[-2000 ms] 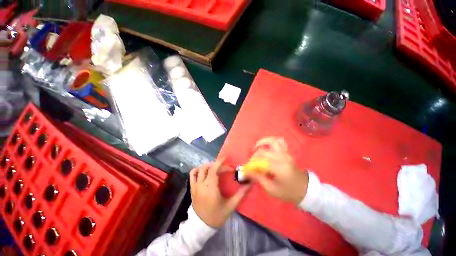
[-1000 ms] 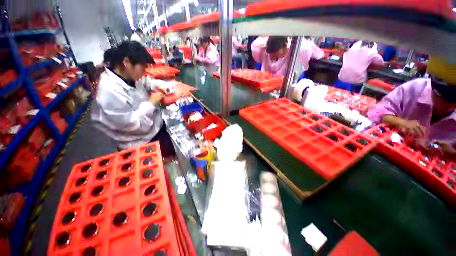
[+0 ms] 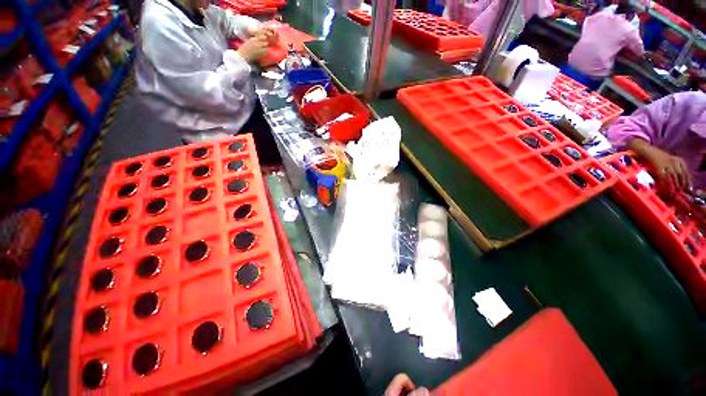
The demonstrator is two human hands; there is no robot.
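Only a few fingertips of my left hand show at the bottom edge, beside the left corner of the flat red mat. The rest of the hand is cut off, and I cannot tell whether it holds anything. My right hand is out of the picture. A stack of red parts trays stands at the left. The top tray has dark round discs in most pockets; a few pockets are empty. A small white wipe lies on the green bench beyond the mat.
Long white packs and a wrapped white roll lie left of the mat, with a crumpled cream-white lump behind. Red and blue bins stand farther back. A partly filled red tray lies ahead. Other seated workers are around.
Since two seconds ago the view has swung up and left. My right hand, the yellow-covered fingers, the dark part and the glass bottle have left the picture. Left fingertips show at the bottom.
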